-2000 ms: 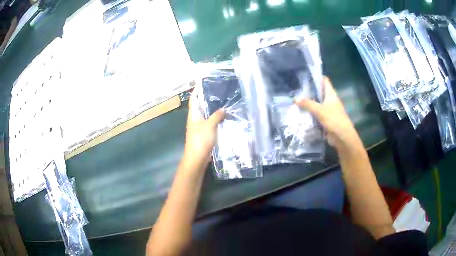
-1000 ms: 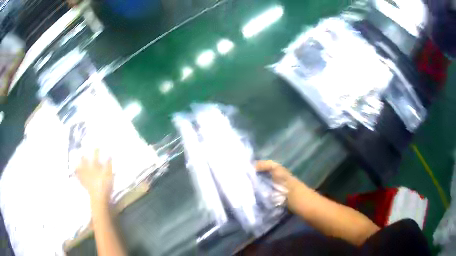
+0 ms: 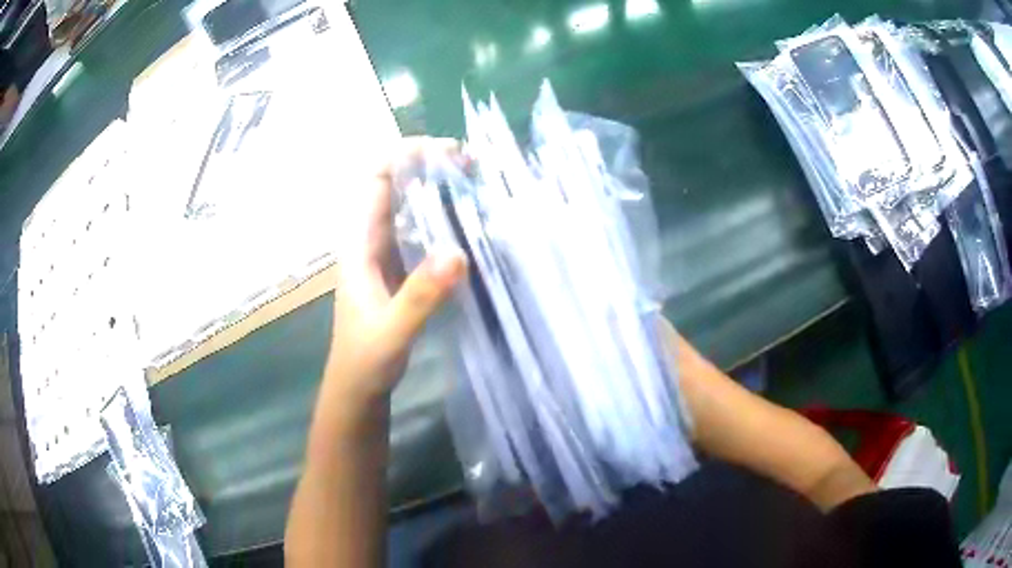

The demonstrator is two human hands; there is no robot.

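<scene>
A stack of bagged phone parts [image 3: 555,300] is held edge-on in front of me, its clear sleeves fanned and showing white-silver edges. My left hand [image 3: 394,277] grips its left side, thumb on the near face and fingers around the top left. My right hand is hidden behind the stack's right side; only the wrist and forearm show, so its grip cannot be seen. A pile of bagged phone parts [image 3: 871,128] lies on a black mat [image 3: 904,316] at the right. Bagged parts [image 3: 231,150] lie on the white sheets [image 3: 266,211].
The green bench [image 3: 710,144] spans the view, its front edge curving below the stack. A second white sheet with small dark holes [image 3: 72,300] is at the left. Cardboard backing [image 3: 244,324] shows under the sheets. Narrow clear bags [image 3: 155,483] lie lower left. A red-and-white object [image 3: 904,449] is lower right.
The parts held flat in two groups are now one edge-on stack. My left hand, over the white sheets one second ago, is back on the stack's left side. The stack is raised and turned more upright.
</scene>
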